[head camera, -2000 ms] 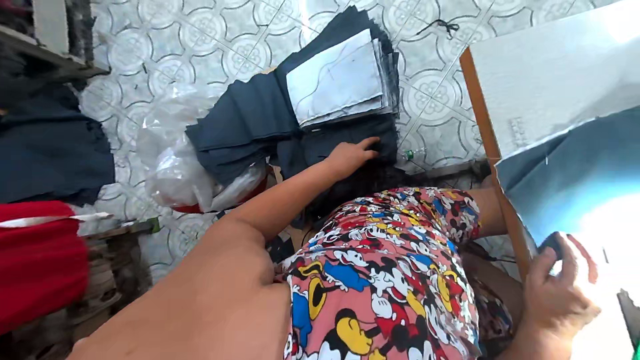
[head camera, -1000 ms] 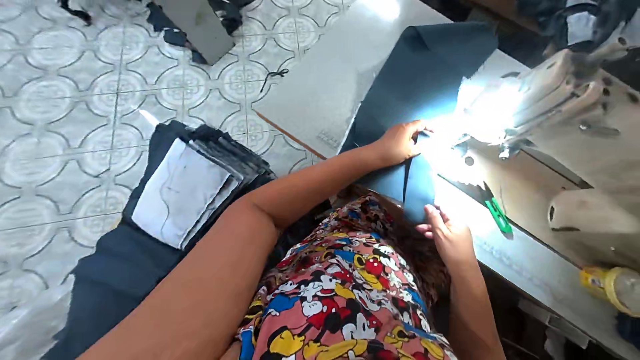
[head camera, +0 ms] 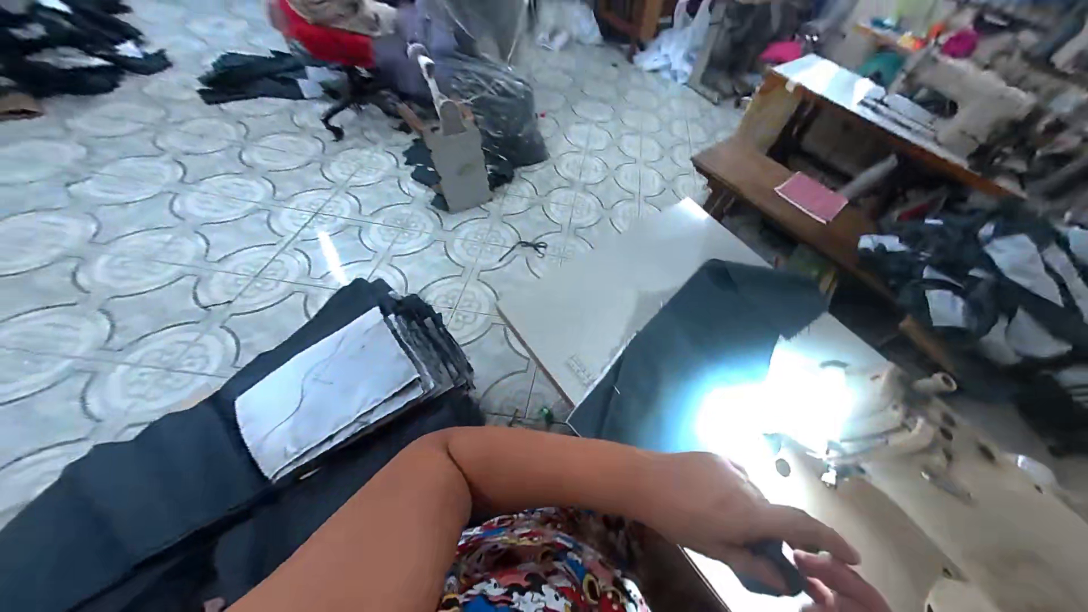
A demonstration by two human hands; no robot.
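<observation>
My left hand (head camera: pixel 748 518) reaches across to the near edge of the sewing table and holds a small folded piece of dark cloth (head camera: pixel 772 568). The fingers of my right hand (head camera: pixel 837 586) touch or nearly touch that piece, partly cut off by the bottom edge. Just beyond them a larger dark cloth panel (head camera: pixel 680 340) lies on the white tabletop (head camera: pixel 595 297), beside the sewing machine (head camera: pixel 901 442), whose lamp glares over the needle area. At the left, a stack of white pocket-like pieces (head camera: pixel 327 391) rests on dark fabric (head camera: pixel 144 484).
Patterned tiles cover the floor. A cardboard piece (head camera: pixel 459 166) stands on dark scraps near a filled plastic bag (head camera: pixel 501 110). Another sewing table (head camera: pixel 756 174) with a machine (head camera: pixel 965 98) is at the upper right, near a heap of dark and white cloth (head camera: pixel 1003 280).
My left hand has gone from the dark cloth by the lamp to the table's near edge, beside my right hand. Two seconds ago it lay on the stacked fabric. The view has swung widely.
</observation>
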